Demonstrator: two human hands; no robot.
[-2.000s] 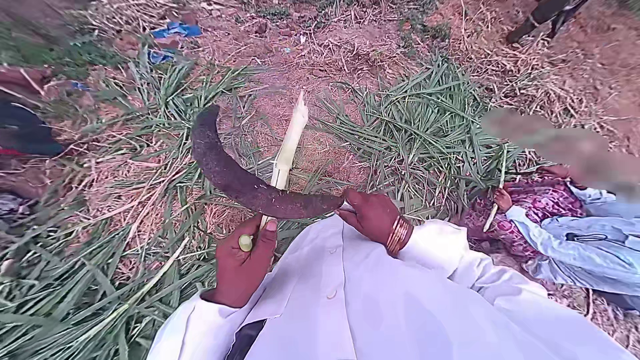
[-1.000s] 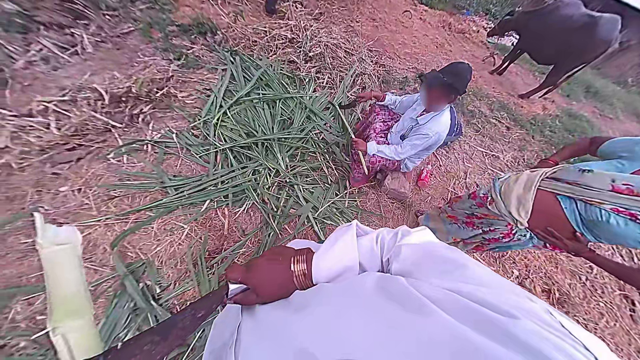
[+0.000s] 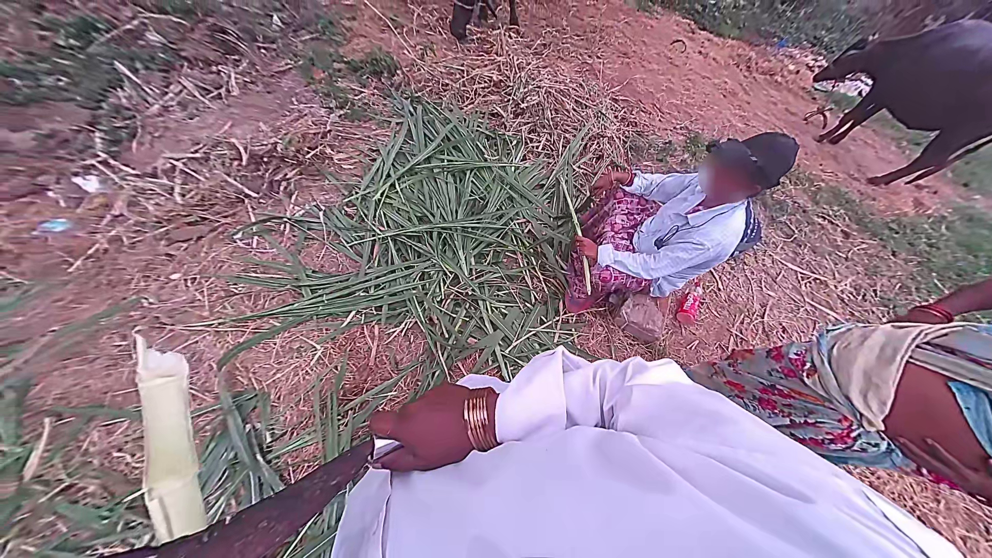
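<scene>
My right hand, with gold-coloured bangles at the wrist, is closed on the handle end of a sickle with a dark curved blade. The blade runs down to the left and leaves the lower edge of the view. A pale cut plant stalk stands upright at the lower left, its lower end behind the blade. Its top is cut jagged. My left hand is outside the view.
Cut green grass stalks lie heaped ahead. Beside them a seated person holds a stalk, near a stone and a red packet. Another person stands at the right. A dark buffalo is at the upper right.
The view has swung far to the right since two seconds ago. My left hand, seen then by the stalk's lower end, is out of view. My right hand still holds the sickle.
</scene>
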